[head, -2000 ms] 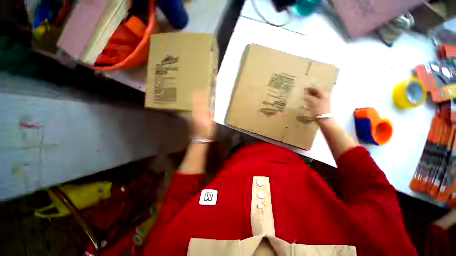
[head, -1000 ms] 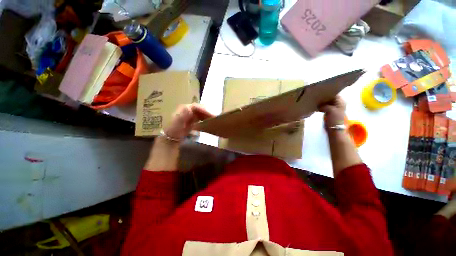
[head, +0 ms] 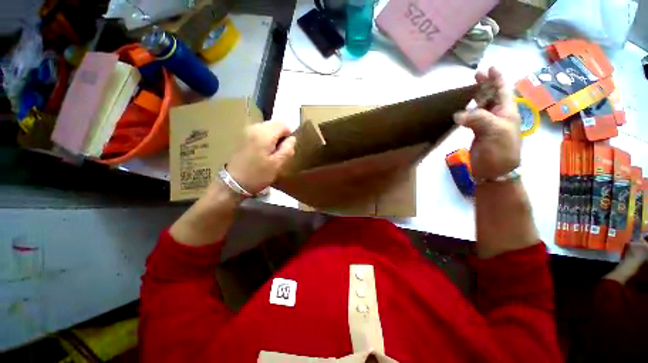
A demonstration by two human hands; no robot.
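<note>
A small carton [head: 355,181], partly opened from flat with a dark inside showing, is held tilted above the table in front of me. My left hand [head: 261,157] grips its left end. My right hand [head: 490,127] grips its right end, with the fingers up along the edge. A flat carton blank [head: 399,193] lies on the white table under it, mostly hidden. A made box [head: 206,145] with dark printing stands at the left, beside my left hand. A tape gun [head: 460,170] with a blue body and orange end lies left of my right forearm.
A yellow tape roll [head: 527,117] is partly behind my right hand. Orange-and-black packages [head: 593,198] stand at the right. A pink notebook [head: 430,28], teal bottle [head: 359,28] and phone [head: 320,32] lie at the back. An orange basket [head: 167,120] and blue flask [head: 186,67] are left. Another person's hand [head: 631,261] shows far right.
Two seconds ago a flat blank lay on the table. It was lifted and tilted with both hands, and now it has spread open. The right hand has moved up its edge. The view has shifted.
</note>
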